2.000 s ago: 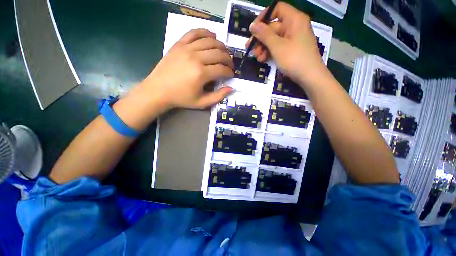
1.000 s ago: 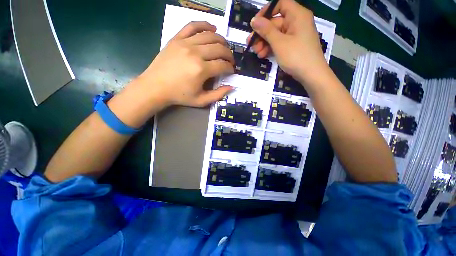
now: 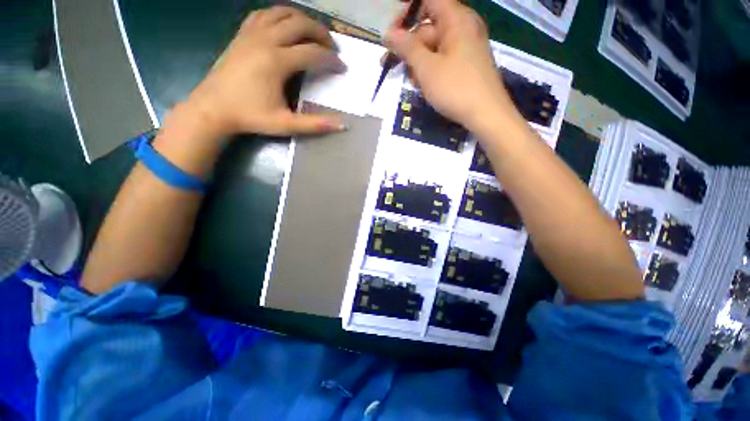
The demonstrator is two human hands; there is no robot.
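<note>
My right hand (image 3: 448, 62) holds dark pointed tweezers (image 3: 383, 76), tip down over the bare white end of the grey-brown liner sheet (image 3: 325, 205). Whether the tip carries anything cannot be told. My left hand (image 3: 263, 78) lies with fingers apart at the liner's upper left, thumb on its grey edge, holding nothing. The white blister tray (image 3: 354, 316) stands against the liner's right side, with black circuit boards in two columns, such as one at the upper left (image 3: 428, 123). My right hand and forearm hide part of the tray.
A second liner strip (image 3: 103, 78) lies at far left. A small white fan (image 3: 53, 226) stands at the left edge. Stacked white trays (image 3: 604, 156) with boards stand at right. Another board tray (image 3: 650, 62) lies at upper right. A pale strip (image 3: 588, 115) crosses the dark green mat.
My left hand has moved up and left, off the tray's edge, uncovering more of the liner. The tweezer tip has moved left from a board to the liner. The view has shifted slightly.
</note>
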